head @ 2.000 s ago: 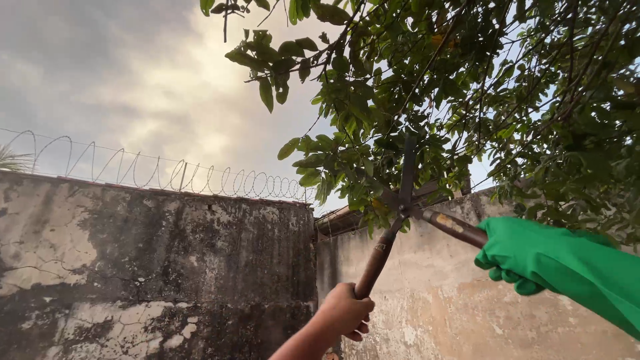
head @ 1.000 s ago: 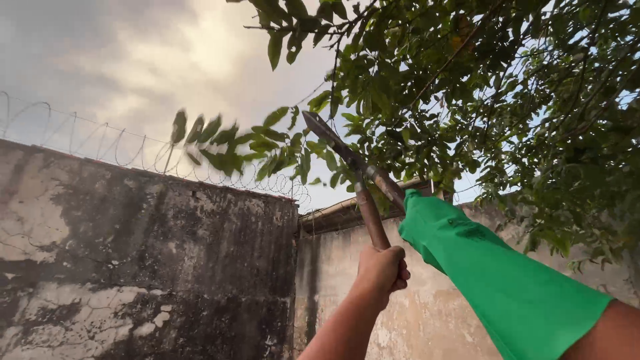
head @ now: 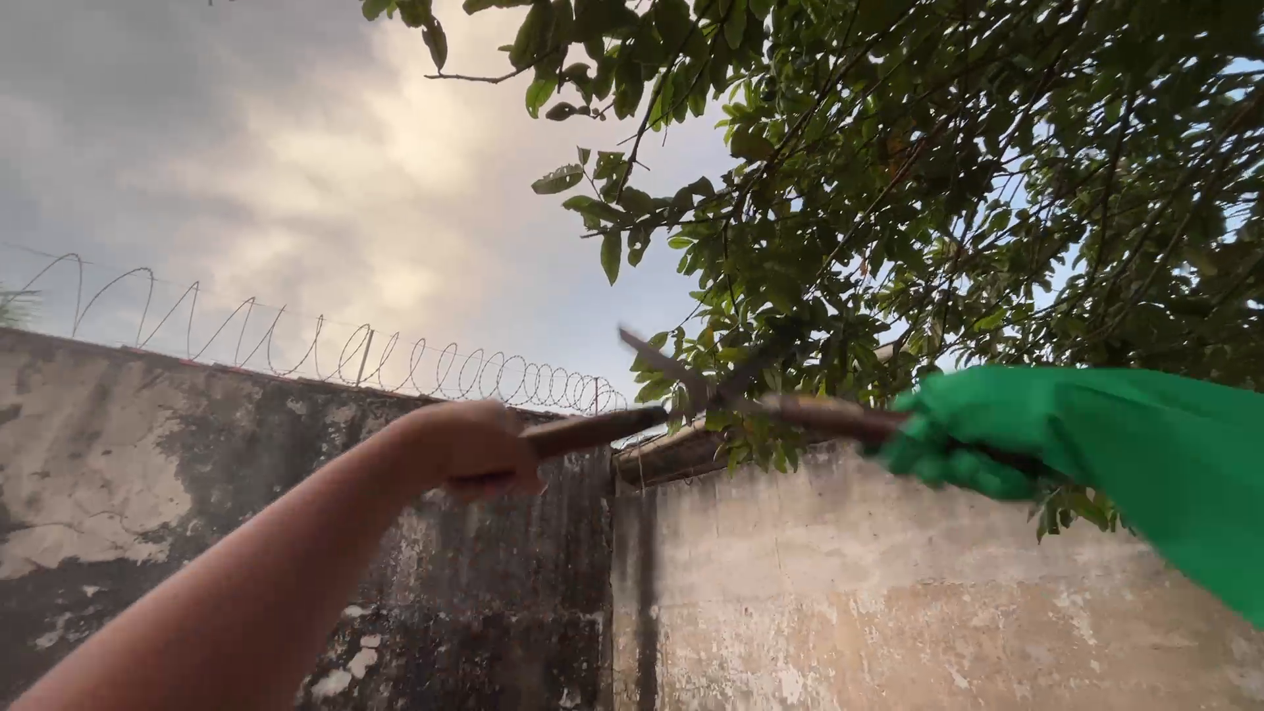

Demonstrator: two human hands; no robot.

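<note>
My bare left hand [head: 489, 449] is closed around one wooden handle of a pair of hedge shears [head: 706, 393], left of centre. Gripping the other handle at the right is my right hand [head: 958, 444], in a long green rubber glove. The handles are spread wide and the blades stand apart, crossing at the pivot and pointing upward. Leafy tree branches [head: 810, 217] hang above and behind the blades. The right blade is dark against the leaves, and whether it touches them I cannot tell.
A stained, peeling masonry wall [head: 247, 444] runs along the left, topped by coiled razor wire [head: 474, 370]. It meets a paler wall [head: 790, 583] at a corner, where a roof edge [head: 671, 454] juts out. Foliage fills the upper right.
The shears' handles, close together one second ago, are now far apart, my left hand having moved left and my right hand right. The leafy sprig beyond the blades at the left is no longer seen there.
</note>
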